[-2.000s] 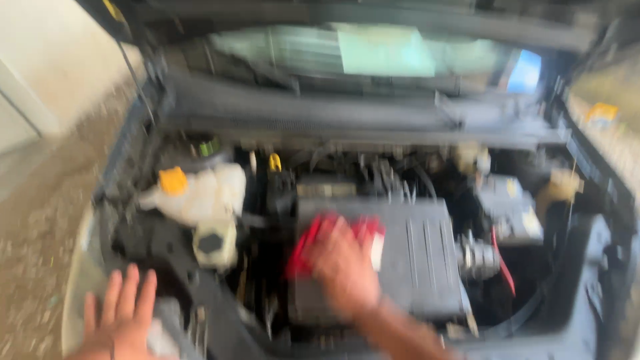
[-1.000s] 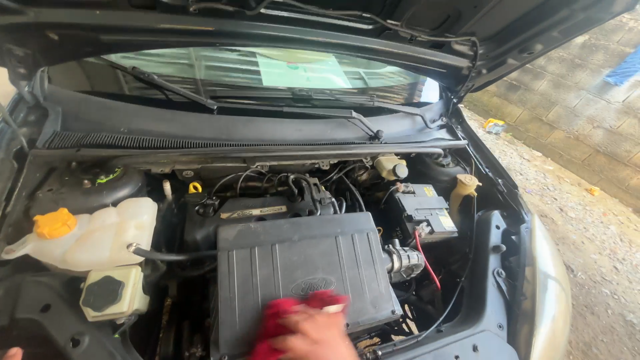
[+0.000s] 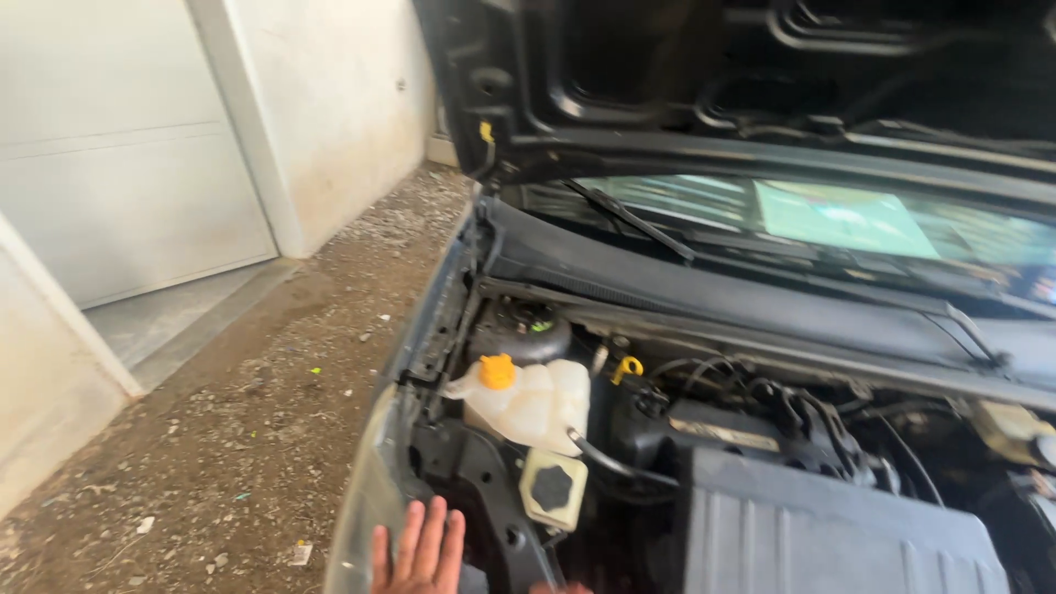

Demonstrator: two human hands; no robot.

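Note:
My left hand (image 3: 418, 549), fingers apart and holding nothing, is at the bottom, over the car's front edge beside the headlight (image 3: 361, 495). Only a sliver of my right hand (image 3: 561, 588) shows at the bottom edge; whether it holds anything is hidden, and the red cloth is out of sight. Ahead of my hands sit a square reservoir with a black cap (image 3: 551, 488) and a white coolant expansion tank (image 3: 532, 404) with an orange cap (image 3: 497, 372). The grey plastic air filter cover (image 3: 825, 528) is at the lower right, near a yellow dipstick handle (image 3: 629, 368).
The raised hood (image 3: 742, 82) spans the top, above the windshield and a wiper arm (image 3: 631, 221). Hoses and cables run behind the air filter cover. Gravelly ground (image 3: 247, 445) lies left of the car, with a pale wall (image 3: 338, 107) and a white door (image 3: 124, 148) beyond.
The view has swung to the left. One second ago my right hand was on the air filter cover with a red cloth; now the visible part of the cover has neither on it.

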